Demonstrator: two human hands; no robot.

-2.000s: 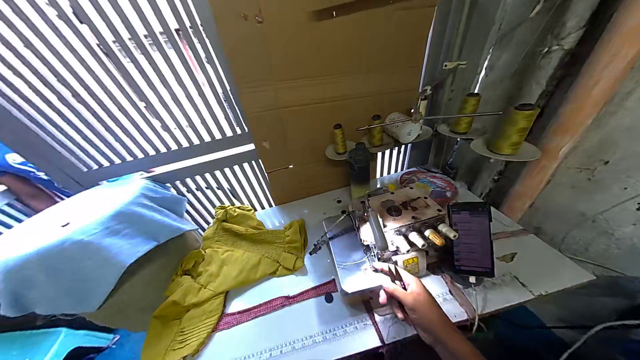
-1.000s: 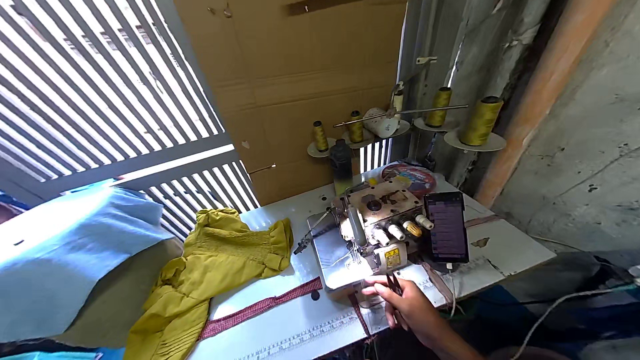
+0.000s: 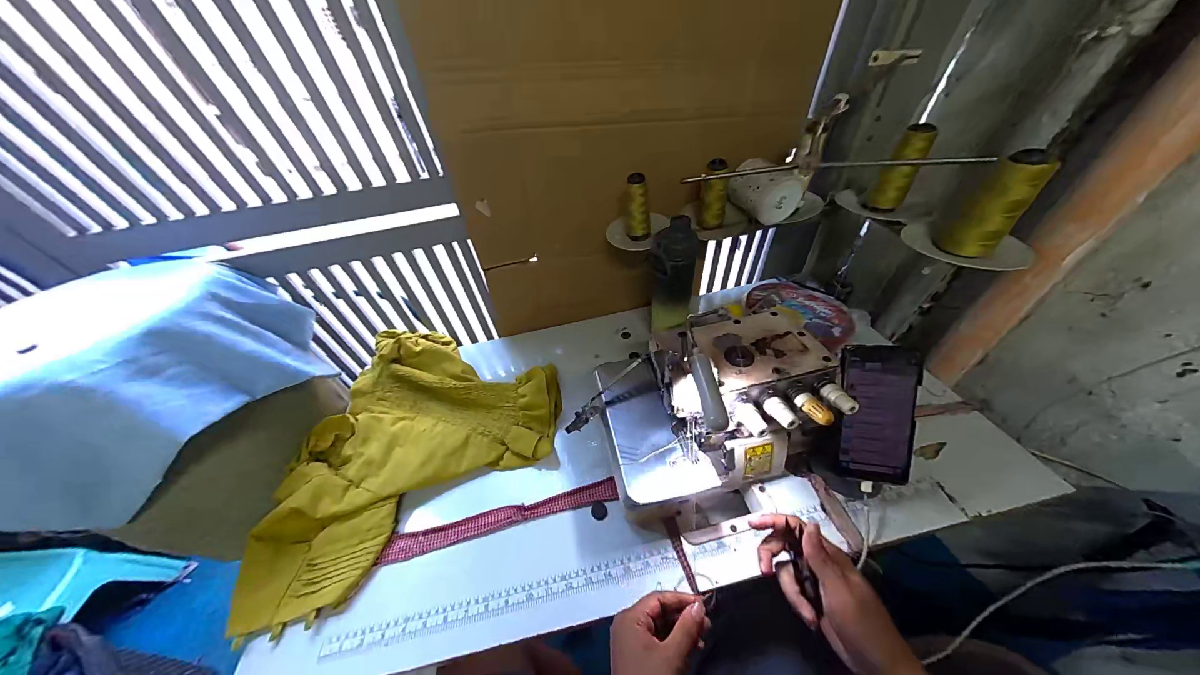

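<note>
An overlock sewing machine (image 3: 750,375) stands on the white table, threaded from olive-yellow thread cones (image 3: 998,202). Just in front of it, my left hand (image 3: 661,630) pinches the lower end of a narrow dark red strip (image 3: 682,555) between thumb and fingers at the table's front edge. To its right, my right hand (image 3: 825,586) holds a dark, slim tool, mostly hidden by the fingers; its kind is unclear. A mustard-yellow ruffled garment (image 3: 403,441) lies left of the machine, over part of a red checked fabric band (image 3: 497,521).
A measuring tape (image 3: 525,598) runs along the table's front. A phone (image 3: 878,412) with a cable leans right of the machine; a dark bottle (image 3: 673,267) stands behind it. Light blue fabric (image 3: 150,375) is heaped at left. A white cord (image 3: 1050,569) hangs at right.
My left hand has come into view and holds the narrow strip's end. My right hand's fingers have spread from their earlier closer grip, the dark tool still in it.
</note>
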